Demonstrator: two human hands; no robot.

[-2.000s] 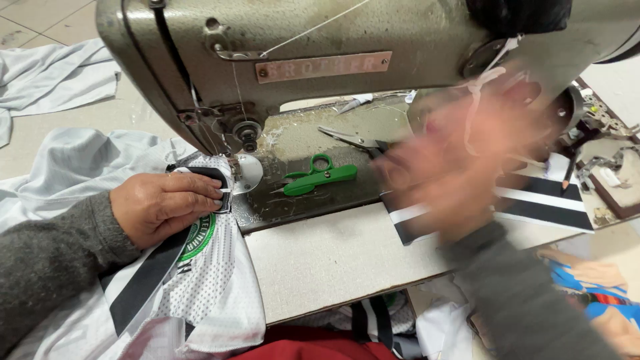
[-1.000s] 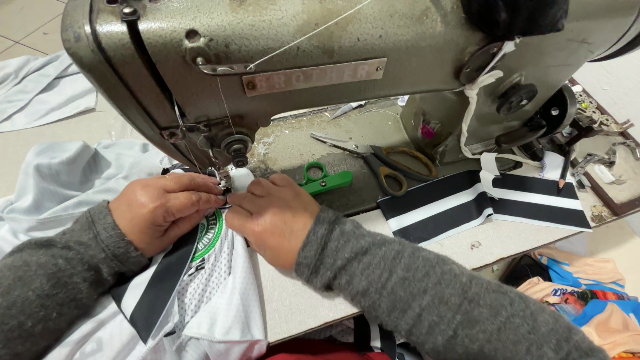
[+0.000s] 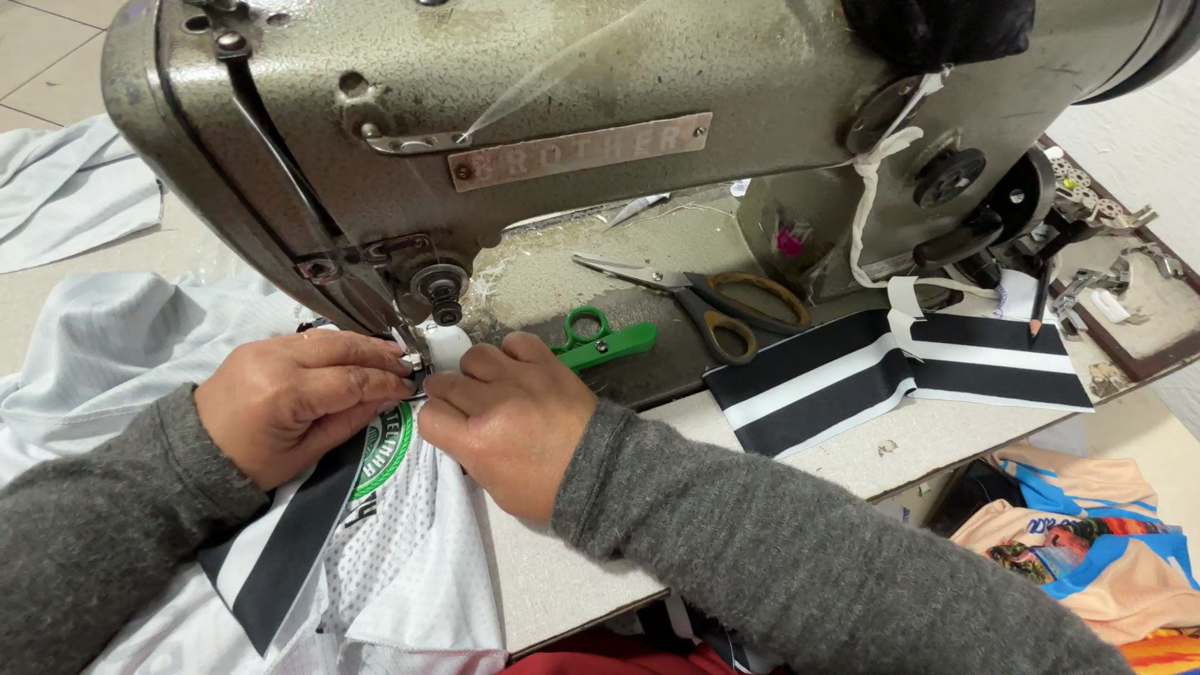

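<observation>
My left hand (image 3: 305,398) pinches the black-and-white striped band (image 3: 298,525) and the white perforated jersey (image 3: 412,562) just left of the presser foot (image 3: 419,361) of the Brother sewing machine (image 3: 562,84). Opposite it, my right hand (image 3: 506,417) has its fingers curled on the fabric edge at the foot's right side. A green round emblem on the jersey shows between my hands. What my fingertips grip is partly hidden. Green thread snips (image 3: 609,347) lie behind my right hand, partly covered by it.
Black-handled scissors (image 3: 712,305) lie on the machine bed. Right of them are a folded striped strip (image 3: 816,384), a pencil (image 3: 1041,300) and a tray (image 3: 1144,352) of bobbins and metal parts. Colourful fabric (image 3: 1078,544) is below the table edge. Pale cloth (image 3: 75,197) lies far left.
My right hand, blurred over the right side of the table two seconds ago, has come left to the fabric at the presser foot. My left hand stays at the needle area.
</observation>
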